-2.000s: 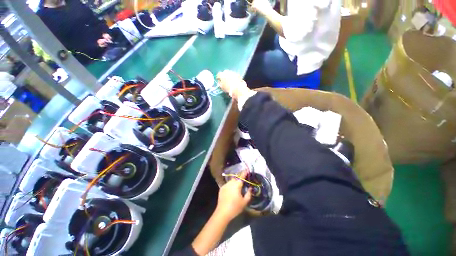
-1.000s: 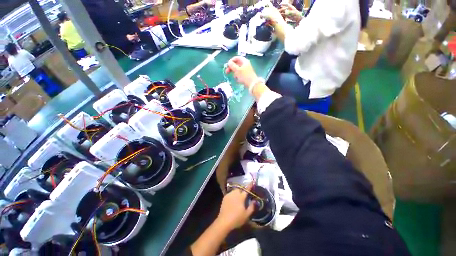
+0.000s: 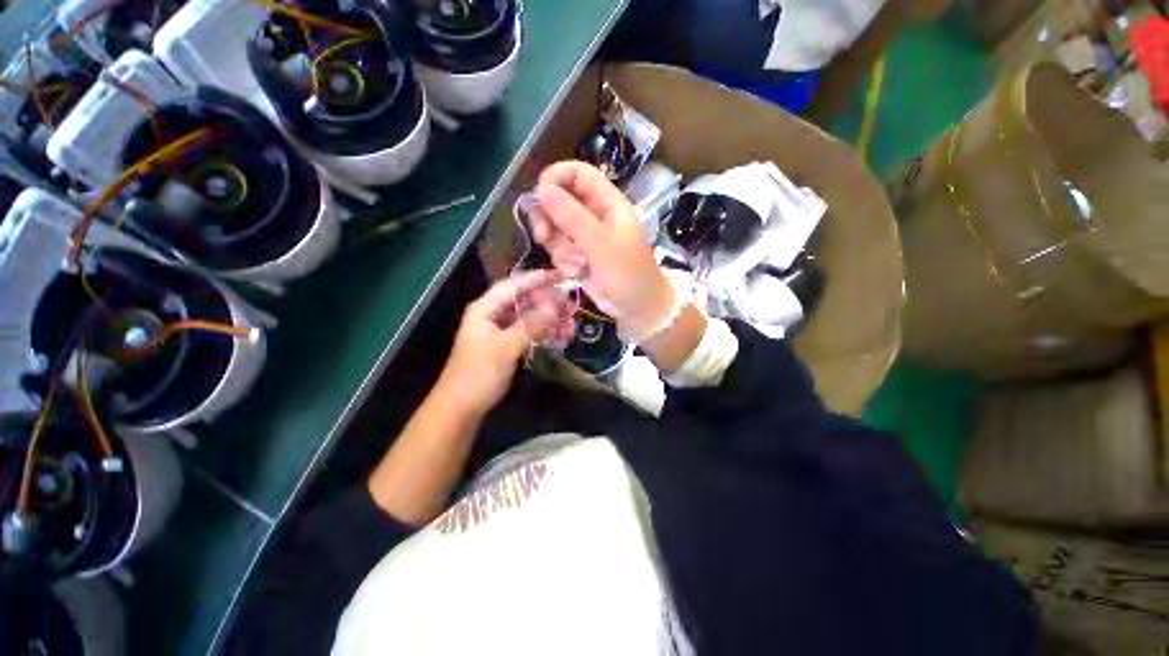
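Note:
My right hand [image 3: 603, 244] and my left hand [image 3: 506, 327] meet over the near side of the open carton [image 3: 856, 276]. Both hold a thin pale looped strand [image 3: 523, 208], which sticks out left of my right fingertips; its exact kind is hard to tell. Below my hands a camera housing unit [image 3: 592, 344] with a black interior and a yellow wire lies in the carton, partly hidden by my hands. More white units [image 3: 756, 244] with black parts lie farther in the carton.
Rows of white camera units [image 3: 218, 192] with orange wires stand on the green bench [image 3: 397, 263] at left. A slim tool [image 3: 417, 215] lies near the bench's metal edge. Another large carton [image 3: 987, 244] stands at right on the green floor.
My right hand has come back from the bench with the pale strand. My left hand has left the unit in the carton and joined it. The view has tilted downward.

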